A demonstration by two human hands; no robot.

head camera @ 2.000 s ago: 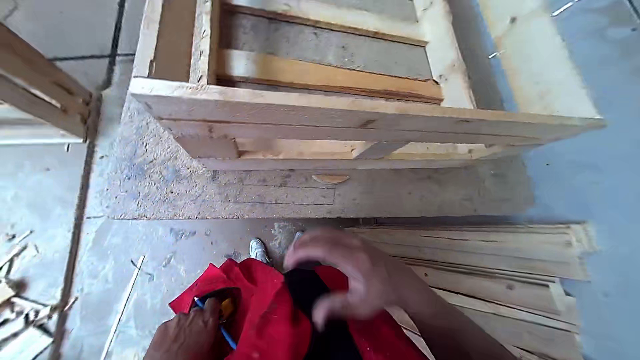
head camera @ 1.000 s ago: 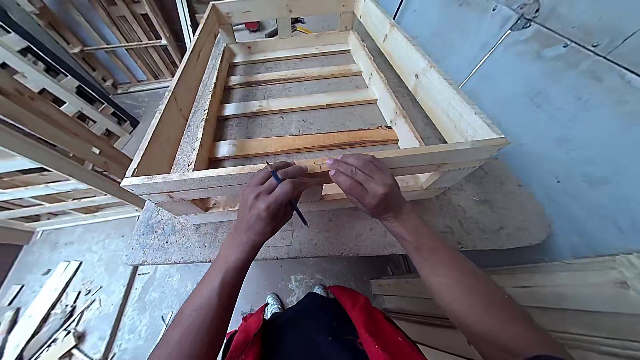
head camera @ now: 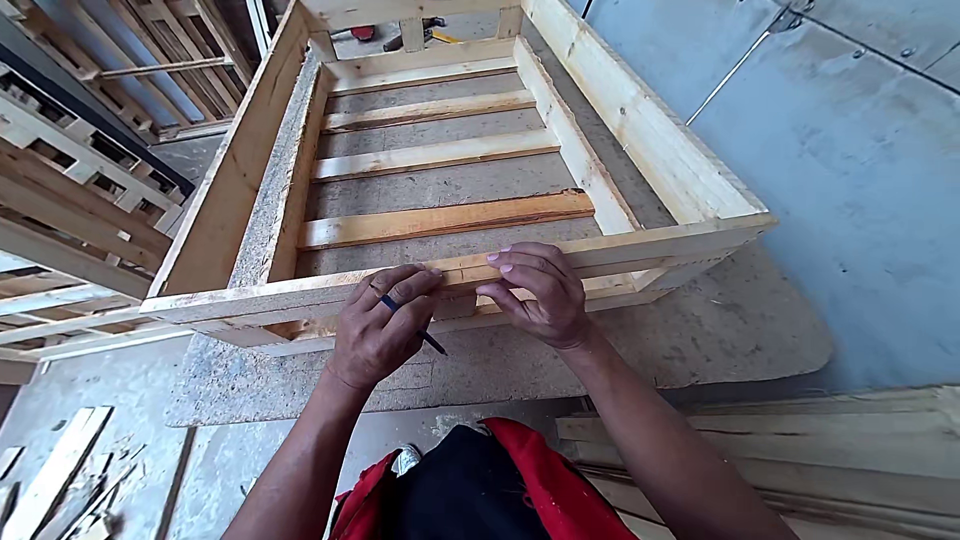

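A slatted wooden frame [head camera: 675,234] lies on a worn board-topped bench [head camera: 720,330]. Between the fingers of my left hand [head camera: 386,322] is a dark pencil [head camera: 433,343], its tip pointing down to the right. That hand's fingertips also touch a short orange-toned wooden strip [head camera: 463,271] along the frame's near rail. At the strip's right end, the fingers and thumb of my right hand [head camera: 544,292] pinch it. Whether the strip is loose or part of the rail I cannot tell.
Stacked boards [head camera: 840,450] lie at the lower right. Wooden scraps [head camera: 64,465] are on the floor at the lower left, below slatted wooden pieces [head camera: 67,202]. Beyond the frame's far end are a tool with a dark handle [head camera: 431,24] and a red object [head camera: 363,33].
Two seconds ago both hands were low, near the red garment; one second ago they were at the near rail, where they remain. The view has shifted to show more of the frame.
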